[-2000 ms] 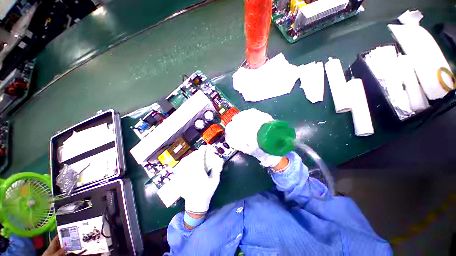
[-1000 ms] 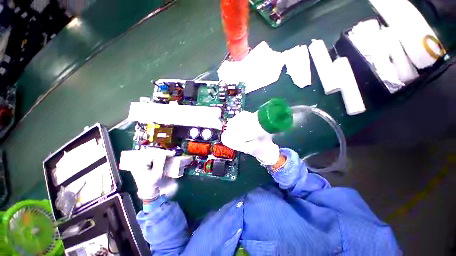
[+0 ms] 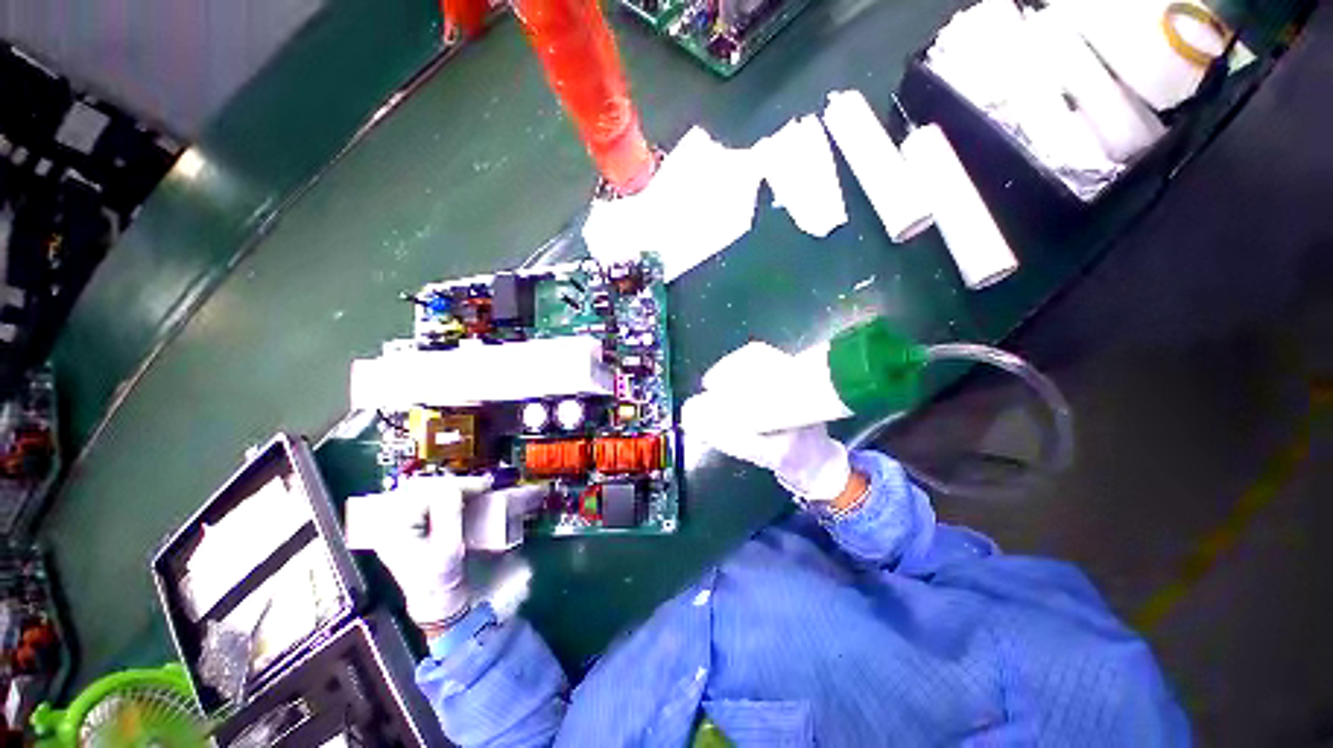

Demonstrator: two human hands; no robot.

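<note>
The green circuit board (image 3: 563, 307) lies flat on the bench, with a long white heatsink (image 3: 483, 374) across it and two orange coils (image 3: 592, 455) near its lower edge. My gloved left hand (image 3: 427, 544) is closed on a white flat piece (image 3: 500, 517) at the board's lower left edge; the fingers partly hide it. My gloved right hand (image 3: 760, 417) holds a white squeeze bottle (image 3: 823, 383) with a green cap (image 3: 874, 365) and clear curved tube, just right of the board. The bottle lies tilted in the hand, cap pointing right.
A red-wrapped post (image 3: 582, 88) stands behind the board, with white sheets (image 3: 687, 205) at its foot. White rolls (image 3: 958, 205) and a black tray (image 3: 1075, 187) are at upper right. An open case (image 3: 351, 577) and a green fan (image 3: 132, 704) are at lower left. Another board (image 3: 724, 32) is at the top.
The board has turned to lie squarer before me. My left hand has moved left along its edge with the white piece. The bottle has tipped over so its cap points right.
</note>
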